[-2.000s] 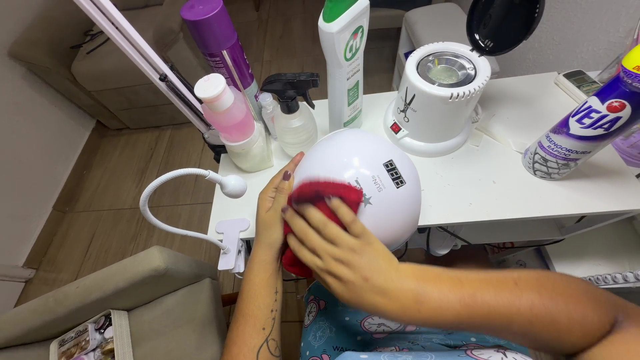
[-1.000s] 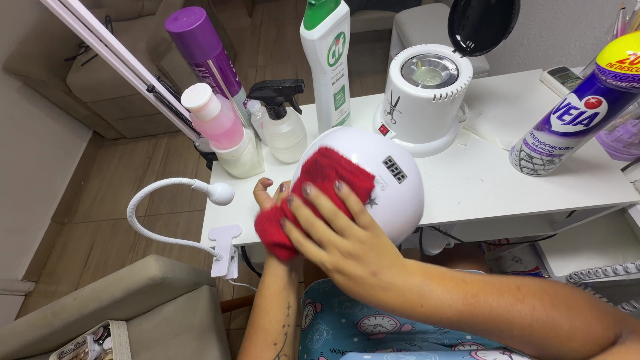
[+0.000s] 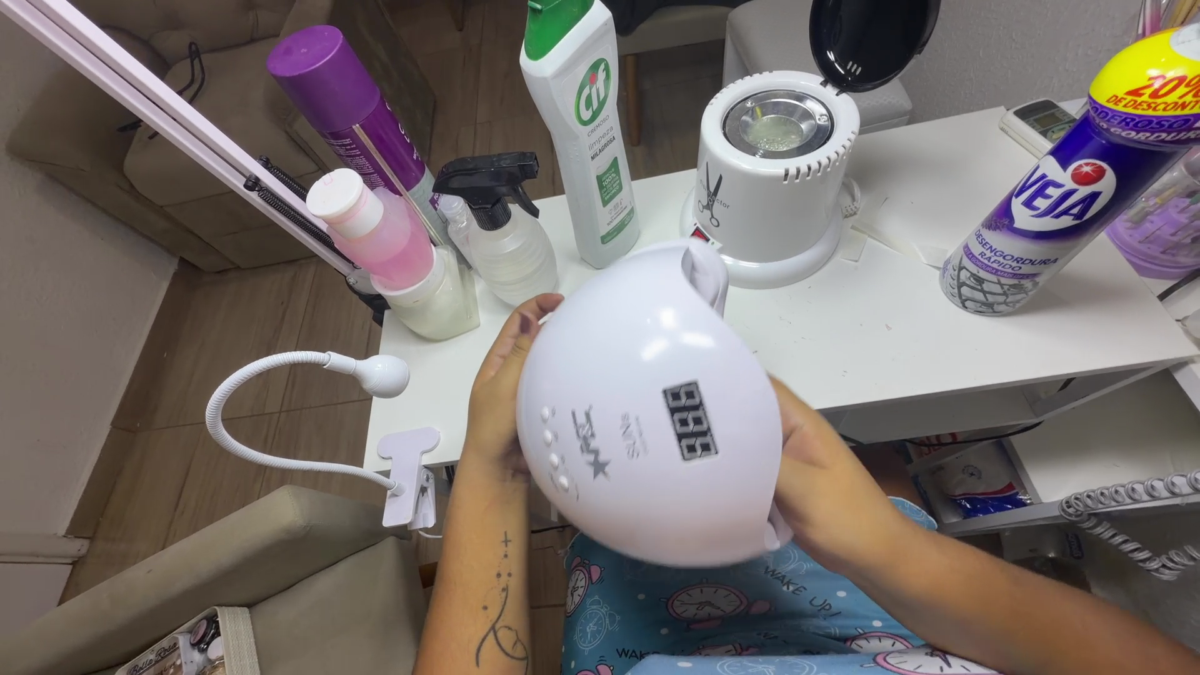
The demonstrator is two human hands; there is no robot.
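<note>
A white dome-shaped nail lamp (image 3: 647, 412) with a dark digital display and small buttons is held between both hands, above my lap and the near edge of the desk. My left hand (image 3: 502, 389) grips its left side, with the fingertips curled behind the shell. My right hand (image 3: 830, 478) holds the right side, its fingers partly hidden behind the lamp. The red cloth is out of sight. Just behind the lamp stand a clear spray bottle (image 3: 511, 248) with a black trigger and a white Cif cleaner bottle (image 3: 595, 141) with a green cap.
On the white desk (image 3: 900, 328) stand a round white sterilizer pot (image 3: 769, 187) with its black lid raised, a Veja spray can (image 3: 1041, 206), a pink-liquid bottle (image 3: 380, 230) and a purple can (image 3: 347, 103). A gooseneck lamp (image 3: 220, 422) is clipped at the left edge.
The nail lamp has been lifted and turned between both hands. My right hand has left the red cloth, which it pressed on the dome before, and moved to the lamp's right side.
</note>
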